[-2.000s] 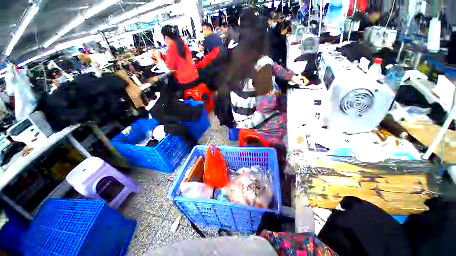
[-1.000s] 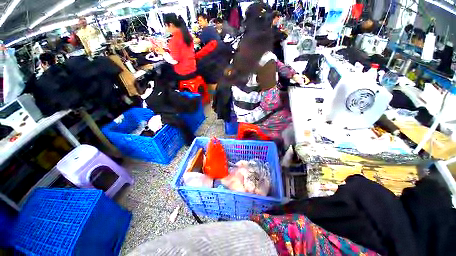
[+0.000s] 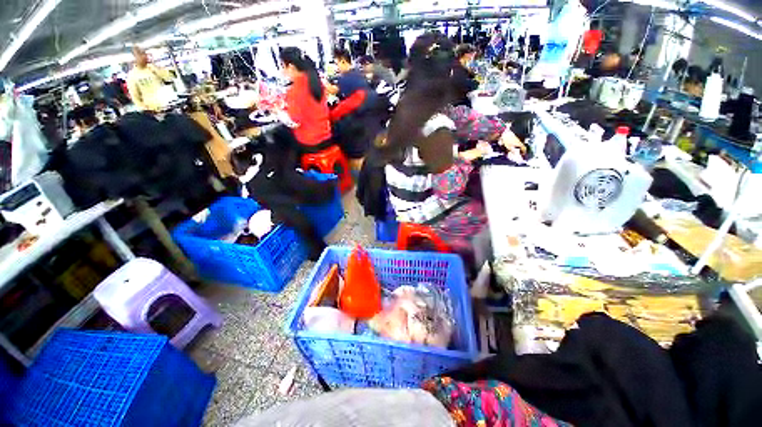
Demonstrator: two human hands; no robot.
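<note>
A black garment (image 3: 614, 371) lies heaped at the lower right, over the front edge of the worn yellow-brown taped table (image 3: 618, 304). Part of it stretches left towards the blue crate. A floral oversleeve (image 3: 493, 404) on my arm shows at the bottom edge, beside the black cloth. Neither of my hands can be seen; they are hidden by the cloth or outside the picture. The blue lattice crate (image 3: 388, 354) stands in front of me and holds an orange-red plastic bag (image 3: 359, 285) and a clear bag with pale pink-beige contents (image 3: 414, 315).
A white machine housing with a round grille (image 3: 598, 188) stands on the table. Ahead, a person in a striped top (image 3: 409, 179) sits on a red stool. A lilac stool (image 3: 154, 302), a blue crate (image 3: 104, 379) and another blue crate (image 3: 242, 250) stand at left.
Since two seconds ago the black cloth has spread left towards the crate. Over the last second the view has shifted slightly, and the person ahead has moved their arms.
</note>
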